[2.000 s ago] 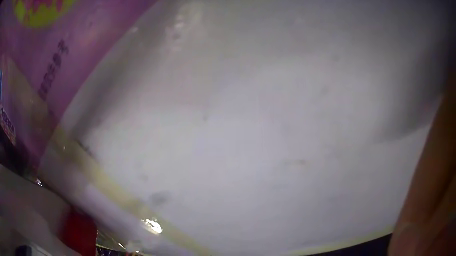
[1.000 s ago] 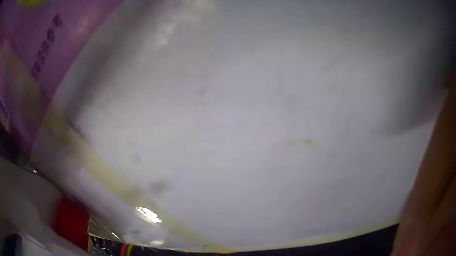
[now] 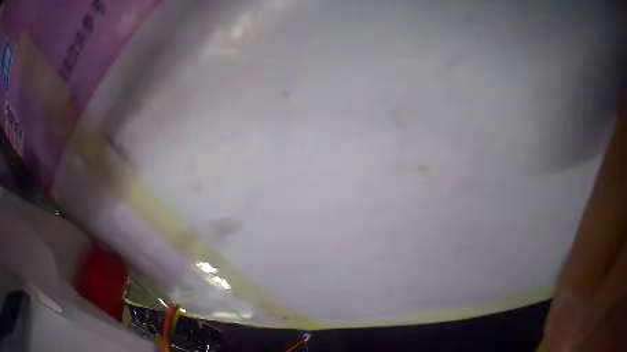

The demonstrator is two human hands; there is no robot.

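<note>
A white housing [image 3: 41, 275] with a red piece [image 3: 102, 283] fills the lower left corner, cut off by the picture's edge. Red and yellow lead wires [image 3: 170, 328] show beside it at the bottom, and a thin wire end [image 3: 306, 336] lies further right. My right hand [image 3: 591, 275] is a blurred, cut-off shape at the right edge; its fingertips and anything it holds cannot be made out. My left hand is not in view.
The printed work mat [image 3: 330, 179] fills most of the picture, white with a purple part at upper left. Yellow tape [image 3: 165, 227] edges it. A dark surface [image 3: 412, 338] shows below the mat's edge.
The mat and the housing sit higher in the picture. More of the red and yellow wires shows, and the thin wire end has come into view. My right hand stays at the right edge.
</note>
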